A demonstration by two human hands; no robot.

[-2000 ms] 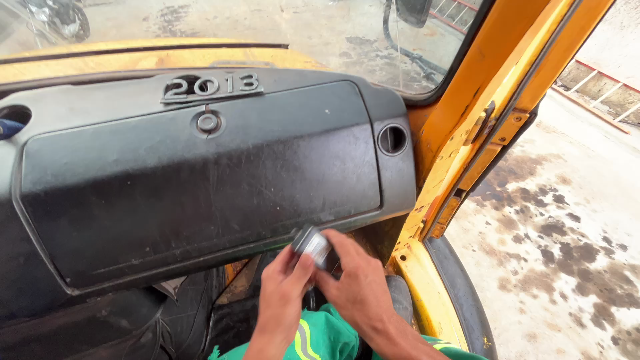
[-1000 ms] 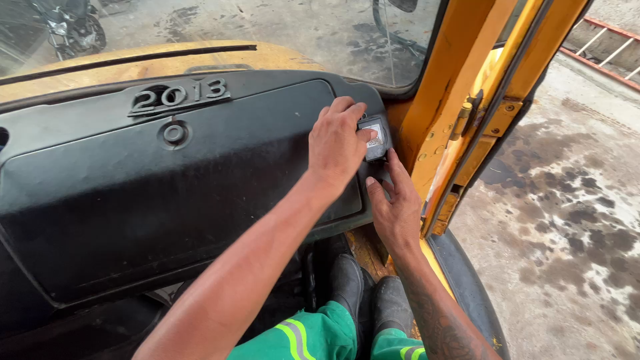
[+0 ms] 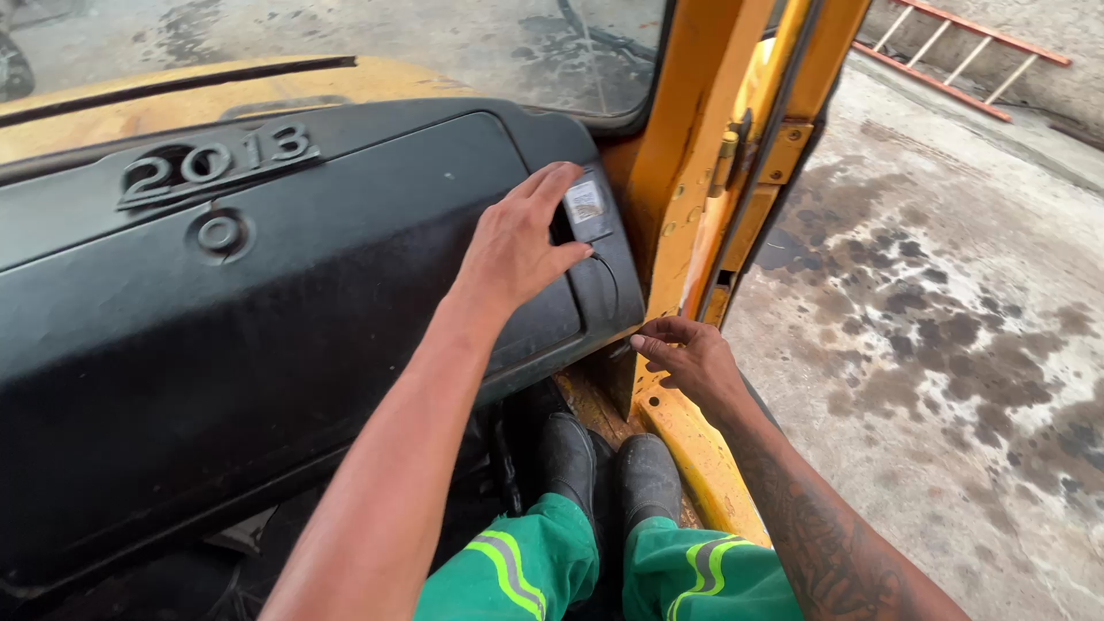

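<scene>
A small dark boxy device (image 3: 588, 207) with a pale label rests against the right end of the black dashboard (image 3: 388, 207). My left hand (image 3: 522, 233) is at its left side, fingertips near its top edge and thumb near its lower edge; whether it grips the device I cannot tell. From the device's lower part a thin dark cable (image 3: 614, 285) curves down. My right hand (image 3: 686, 354) is below the dashboard's right corner, beside the yellow door frame, with thumb and forefinger pinched together on something small and dark, perhaps the cable's end.
Raised digits (image 3: 220, 164) and a round lock (image 3: 221, 233) are on the dashboard. The yellow door pillar (image 3: 673, 181) rises at the right. Two dark boots (image 3: 651, 479) stand on the cab floor. Outside lie an orange-railed ladder (image 3: 957, 60) and stained concrete (image 3: 931, 336).
The device, between both hands low in front of the dashboard at first, is now at its right end. My right hand has moved down and right, away from the device. The thin cable now shows.
</scene>
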